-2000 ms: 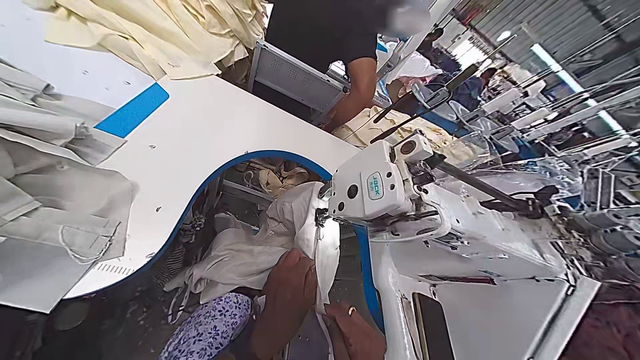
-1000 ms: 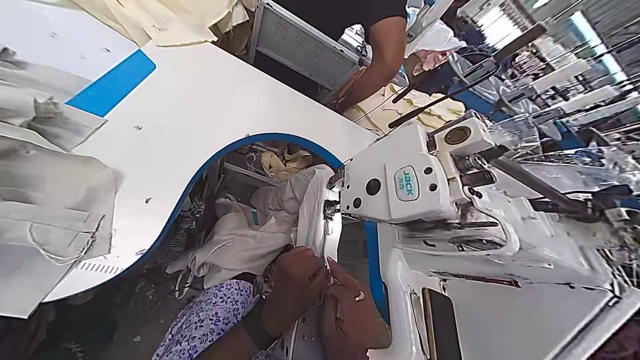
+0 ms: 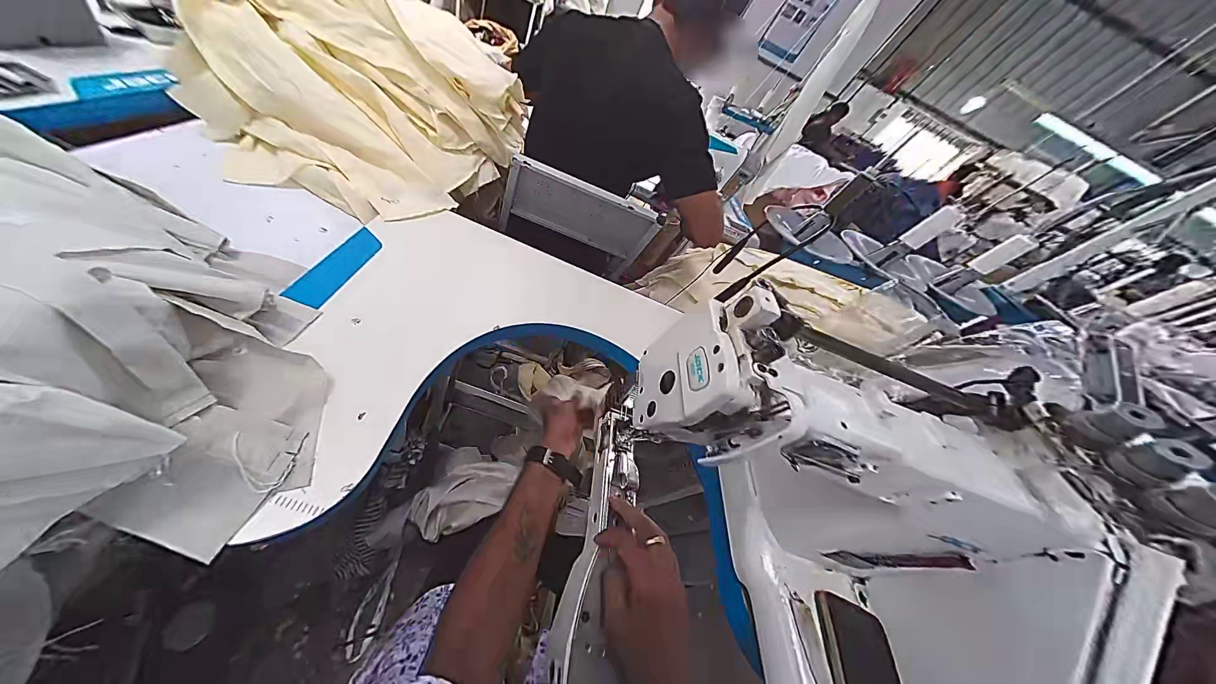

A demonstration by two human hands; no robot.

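My left hand (image 3: 568, 418), with a dark band on its wrist, reaches past the needle area and is shut on a bunched piece of pale fabric (image 3: 579, 388). My right hand (image 3: 641, 560), wearing a ring, lies beside the narrow metal arm (image 3: 581, 579) of a white Jack sewing machine (image 3: 712, 370), its fingertips near the presser foot; whether it pinches anything is unclear. More pale fabric (image 3: 465, 496) hangs below the table cutout, left of my forearm.
A white table (image 3: 456, 275) with a blue-edged cutout curves around the machine. Grey-white cut fabric (image 3: 114, 332) is heaped at left, cream fabric (image 3: 361, 95) behind it. A person in a black shirt (image 3: 613, 104) works beyond the table. A dark phone-like object (image 3: 855, 641) lies at lower right.
My left hand has moved forward past the needle area. The pale fabric that lay along the machine's arm is off it, leaving the metal bare. The view has shifted to show more of the room.
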